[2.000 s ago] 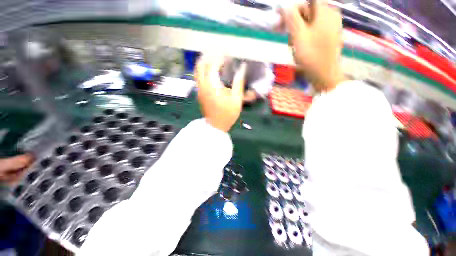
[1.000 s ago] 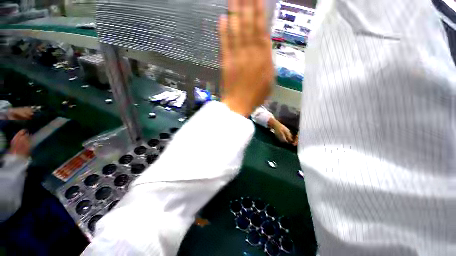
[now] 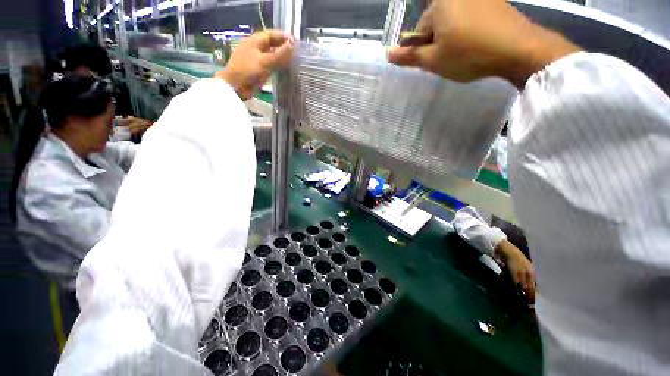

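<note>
A translucent sheet with fine ribs (image 3: 411,110) is raised in front of the shelf, above the bench. My right hand (image 3: 470,44) pinches its top edge. My left hand (image 3: 253,62) is raised beside the metal post, its fingertips closed at the sheet's upper left corner. Below, a clear blister tray (image 3: 330,351) lies on the bench with rows of round black watch cases (image 3: 299,311) in its pockets. My left sleeve covers the tray's left part.
A metal post (image 3: 281,169) stands behind the tray. A person in white (image 3: 66,183) sits at the left. Another person's hand (image 3: 519,270) rests across the green bench (image 3: 433,308). White papers (image 3: 402,215), a blue round item (image 3: 376,185) and small loose pieces lie further back.
The view has swung left. My left hand has gone from flat against the ribbed sheet to pinching at its corner. My right hand has come into view at the top edge.
</note>
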